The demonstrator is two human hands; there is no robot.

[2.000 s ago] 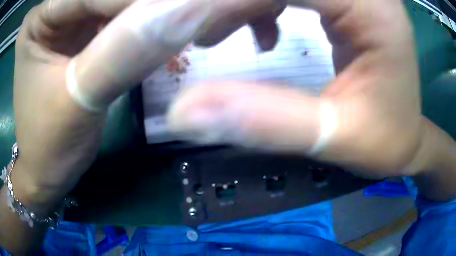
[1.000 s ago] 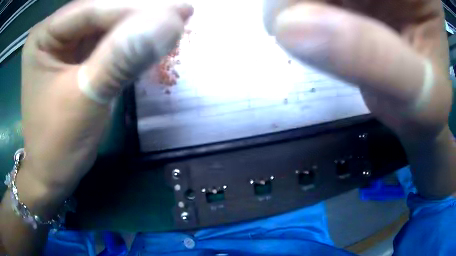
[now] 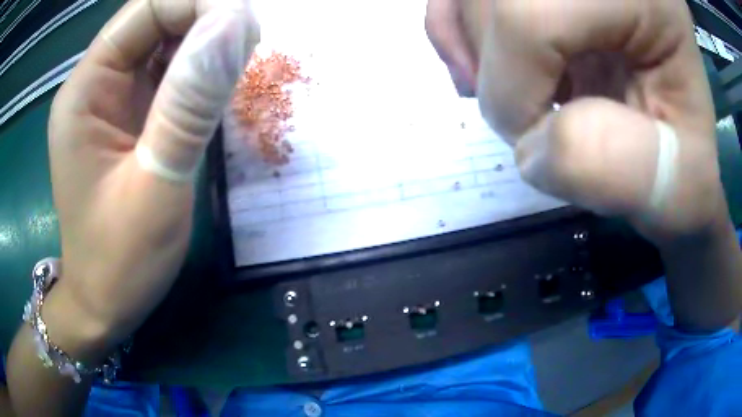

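Observation:
A heap of tiny copper-coloured components lies on the left of the bright white tray. A dark fixture plate with a row of small square nests lies along the tray's near edge. My left hand, in finger cots, is over the tray's left side, its fingertips partly cut off by the top edge. My right hand is over the right side, fingers curled and thumb bent against them. A small bright speck shows at its thumb tip. Whether either hand holds a component cannot be told.
Several dark specks lie scattered on the tray's right half. The tray has a black raised rim and sits on a green worktop. Curved rails show at the upper left. My blue smock is below the fixture.
My right hand has moved back from low over the tray to the right, and its fingers have curled. My left hand has shifted slightly, uncovering more of the heap.

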